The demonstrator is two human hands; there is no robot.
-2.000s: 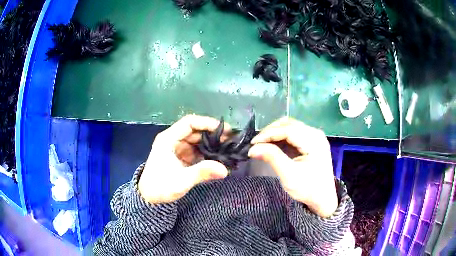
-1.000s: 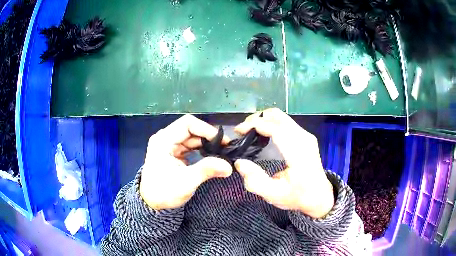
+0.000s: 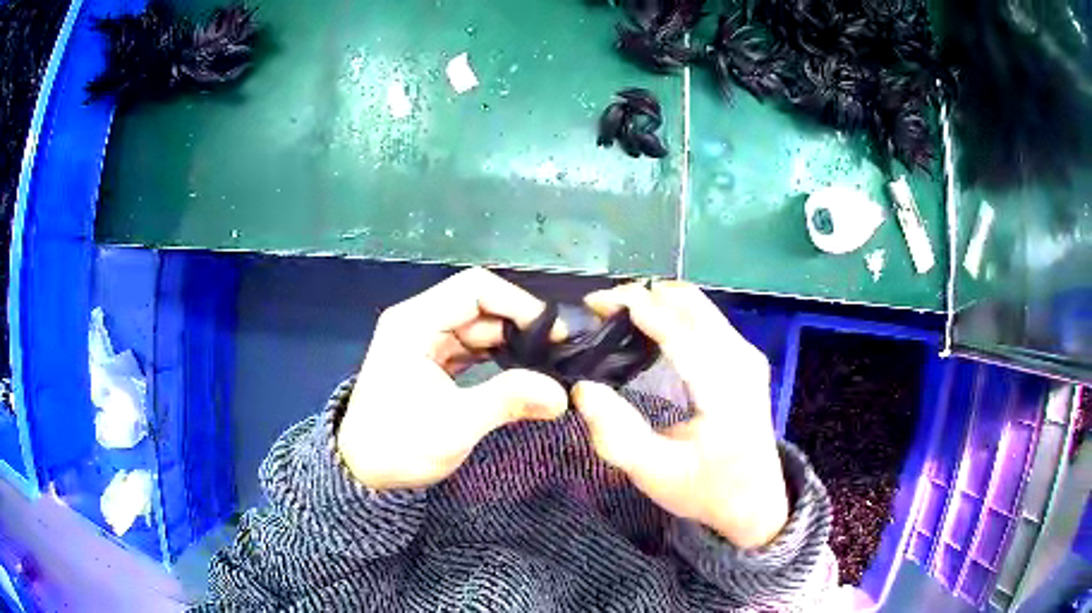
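Note:
A black glossy spiky hair piece (image 3: 587, 350) is held above my lap, just in front of the table's front edge. My left hand (image 3: 437, 383) grips its left side between thumb and fingers. My right hand (image 3: 701, 407) grips its right side the same way. The fingers and thumbs hide parts of its edges. I cannot tell whether it is one piece or two pressed together.
On the green table (image 3: 299, 192) lie a small curved hair section (image 3: 632, 123), a white glue bottle (image 3: 842, 220), a white stick (image 3: 912, 225) and a heap of hair parts (image 3: 814, 60). Black clumps (image 3: 180, 50) are far left. A lower crate (image 3: 856, 419) stands right; blue plastic is left.
My right hand has shifted from pinching the piece's right tip to gripping its side with thumb below and fingers above. The upright right spike no longer shows. The view has shifted slightly.

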